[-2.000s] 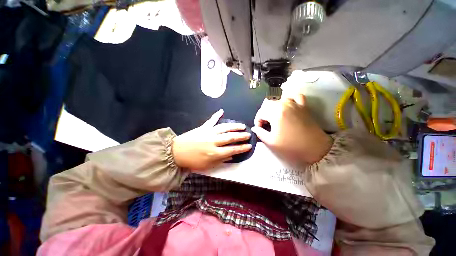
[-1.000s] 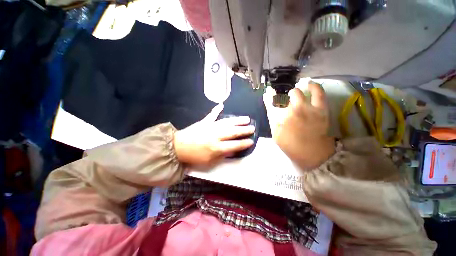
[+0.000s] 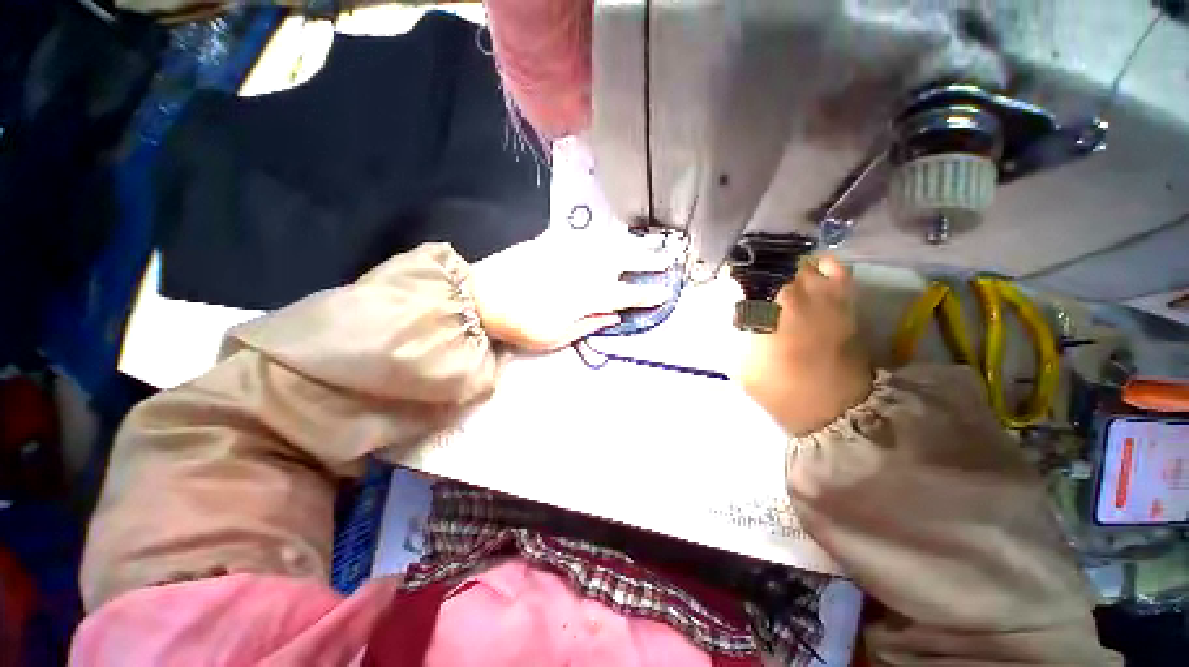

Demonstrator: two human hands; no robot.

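Note:
A small dark curved piece (image 3: 651,317) lies under the fingers of my left hand (image 3: 554,292), just in front of the needle area (image 3: 668,242). My left hand presses it flat from the left. A thin dark thread or strip (image 3: 665,366) runs from near it over the white table towards my right hand. My right hand (image 3: 811,349) is beside the black attachment with the knurled knob (image 3: 756,315); its fingertips are partly hidden and its hold is unclear. A large black fabric (image 3: 352,170) lies at the left, behind my left sleeve.
The machine head (image 3: 808,104) with its pale ribbed dial (image 3: 947,190) hangs above. Yellow-handled scissors (image 3: 994,352) lie right of my right hand. A lit phone (image 3: 1142,472) is at the far right. A pink fluffy cover (image 3: 544,65) is left of the head.
My left hand has moved up towards the needle with the small piece. The black fabric no longer covers the area by the needle. The thin dark thread or strip now shows.

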